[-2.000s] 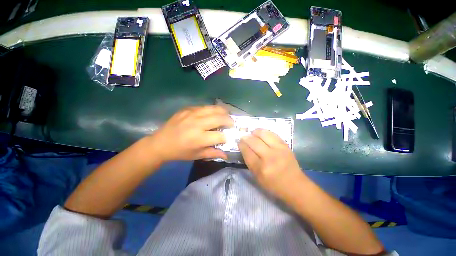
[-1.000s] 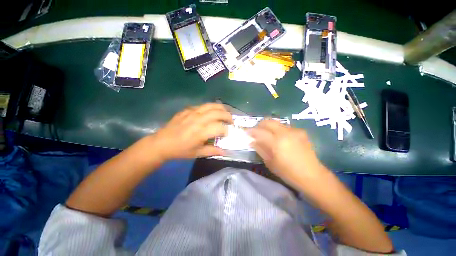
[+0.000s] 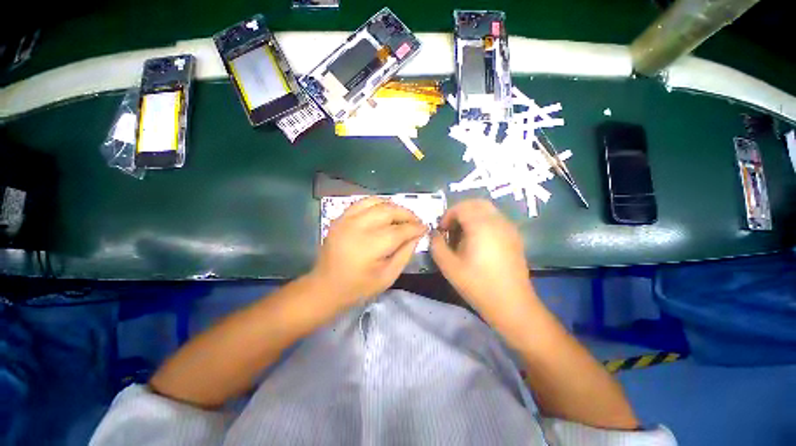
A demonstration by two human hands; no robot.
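A silver-white phone frame [image 3: 419, 204] lies flat on the green mat near its front edge, glaring white. My left hand [image 3: 371, 244] rests over its middle, with finger and thumb tips together near its right part. My right hand [image 3: 480, 248] is at the frame's right end, thumb and forefinger curled close to the left fingertips. Whether either hand pinches something small cannot be told. A dark flat strip [image 3: 339, 185] lies just beyond the frame's left end.
Phones with white blocks [image 3: 159, 131] [image 3: 259, 80] lie at left. Open phone frames [image 3: 362, 65] [image 3: 482, 74] lie beyond, near orange-yellow pieces [image 3: 393, 109]. Paper strips [image 3: 502, 157], tweezers [image 3: 563, 170], a black phone [image 3: 627, 174] and another phone unit [image 3: 752, 185] lie to the right.
The view has turned right, so the bench things stand further left. My left hand has moved from the frame's left end onto its middle, fingertips near my right hand's. The dark strip shows more.
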